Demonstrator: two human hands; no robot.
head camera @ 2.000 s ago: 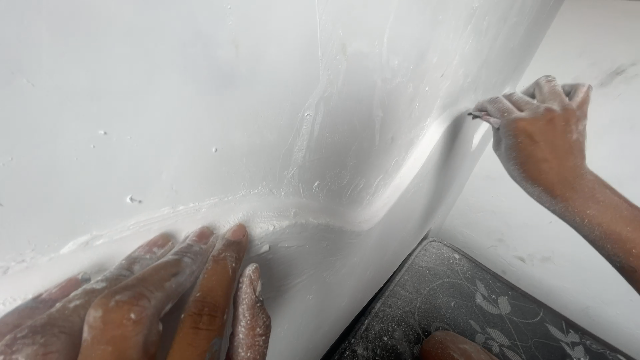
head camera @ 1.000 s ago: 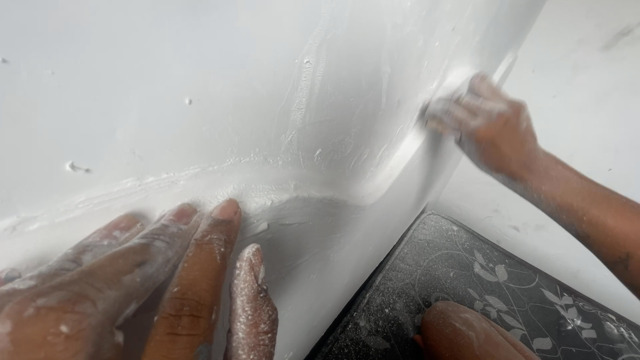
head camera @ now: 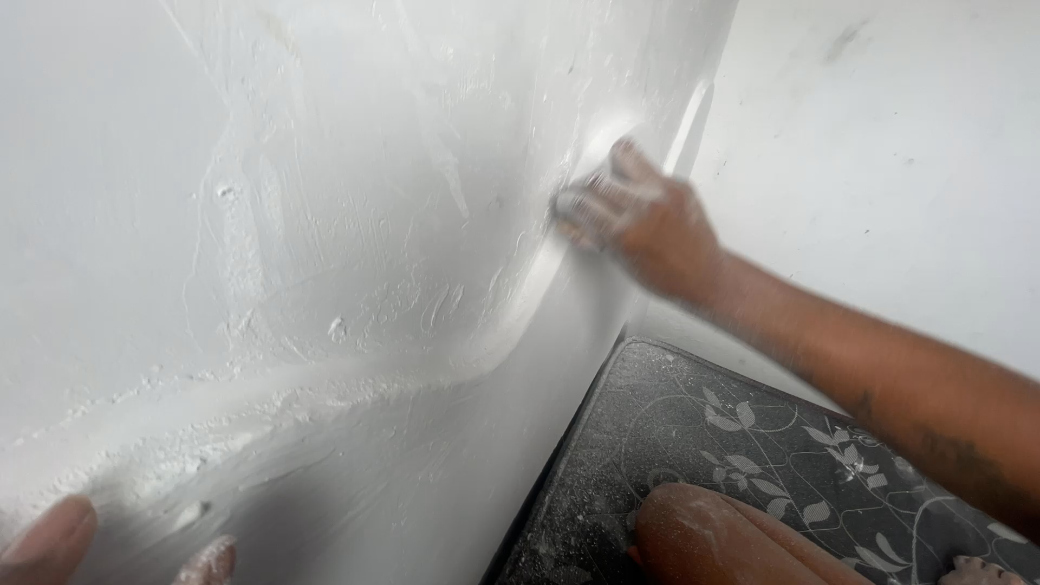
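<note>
A white plastered surface [head camera: 366,203] with a raised, curving ridge [head camera: 406,370] fills the left and middle of the view. Smears and small lumps of white material mark it. My right hand [head camera: 642,207], dusted white and blurred, presses against the upper right stretch of the ridge with its fingers bent; whether something lies beneath them cannot be made out. Only fingertips of my left hand [head camera: 57,524] show at the bottom left, by the rough lower end of the ridge, with nothing seen between them.
A dark mat with a leaf pattern [head camera: 699,390], speckled with white dust, lies at the bottom right. My bare knee [head camera: 699,520] rests over it, and toes [head camera: 979,569] show in the corner. A pale, smudged surface [head camera: 877,162] spans the right side.
My right hand has moved down and left along the ridge from its upper right end. My left hand, largely in view before, now shows only fingertips at the bottom left edge.
</note>
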